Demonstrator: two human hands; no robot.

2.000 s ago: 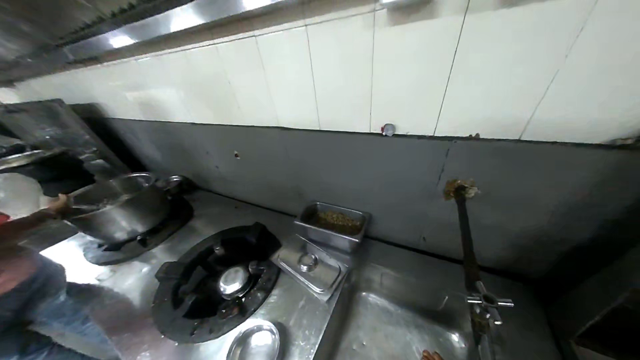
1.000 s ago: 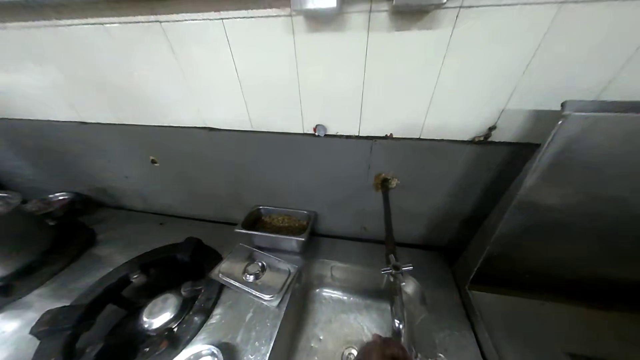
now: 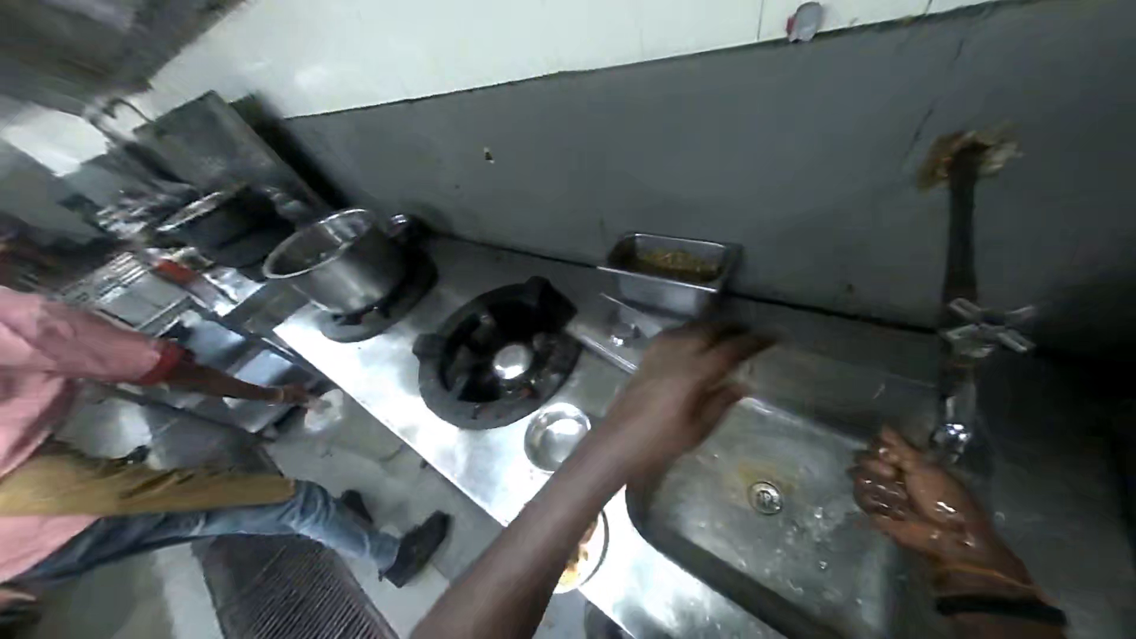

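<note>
My left hand (image 3: 688, 382), blurred, reaches over the near left edge of a steel sink (image 3: 799, 524), close to a steel lid (image 3: 624, 334) partly hidden behind it. Its fingers are spread and nothing shows in them. Under the spout of a wall tap (image 3: 954, 435), my right hand (image 3: 919, 497) is wet, with its fingers curled in; whether anything lies inside them cannot be told. Beyond my left hand stands a rectangular steel container (image 3: 672, 275) with greenish-brown food in it.
Left of the sink are a black gas burner (image 3: 497, 355), a small steel bowl (image 3: 557, 437) and a plate with food scraps (image 3: 586, 564). Farther left, a large steel pot (image 3: 342, 262) sits on another burner. A person in a pink shirt (image 3: 80, 346) stands beyond the counter, one arm extended.
My left hand and forearm have come into view. My right hand, only partly visible before, now shows wet beneath the tap. The view has swung back left.
</note>
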